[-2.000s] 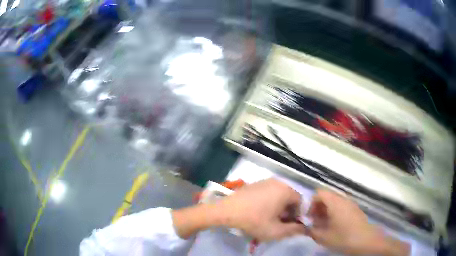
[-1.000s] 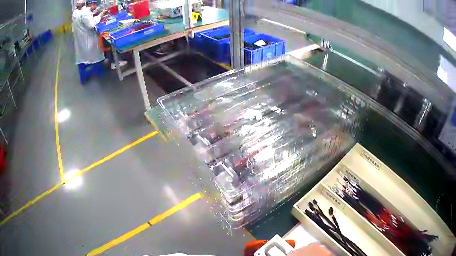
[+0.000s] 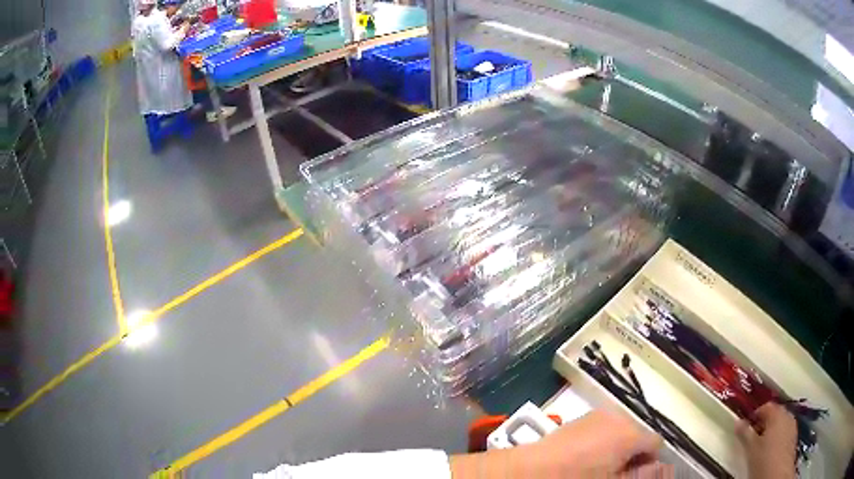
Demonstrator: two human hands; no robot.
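Note:
My left hand (image 3: pixel 599 447) is at the bottom edge over the white board, its fingers curled and blurred; I cannot tell whether it holds anything. My right hand (image 3: pixel 773 440) reaches into the tray's middle compartment, its fingers down at the red-and-black wires (image 3: pixel 716 370); its grip on them is unclear. The wires have whitish ends. The cream parts tray (image 3: pixel 599 323) lies at the lower right. Black sleeved leads (image 3: pixel 625 385) lie in its front compartment. A white connector holder (image 3: pixel 524 428) and an orange clamp (image 3: pixel 485 432) show at the board's left edge.
Bundles under clear plastic (image 3: pixel 496 234) are stacked left of the tray on the green bench. Beyond are blue bins (image 3: pixel 492 82), another green table (image 3: pixel 393 28) and a person in a white coat (image 3: pixel 161 70). Yellow lines (image 3: pixel 234 276) cross the grey floor.
My right hand has come into view at the wires in the tray. More of my left hand and sleeve shows. The camera view first turned left, then shifted slightly.

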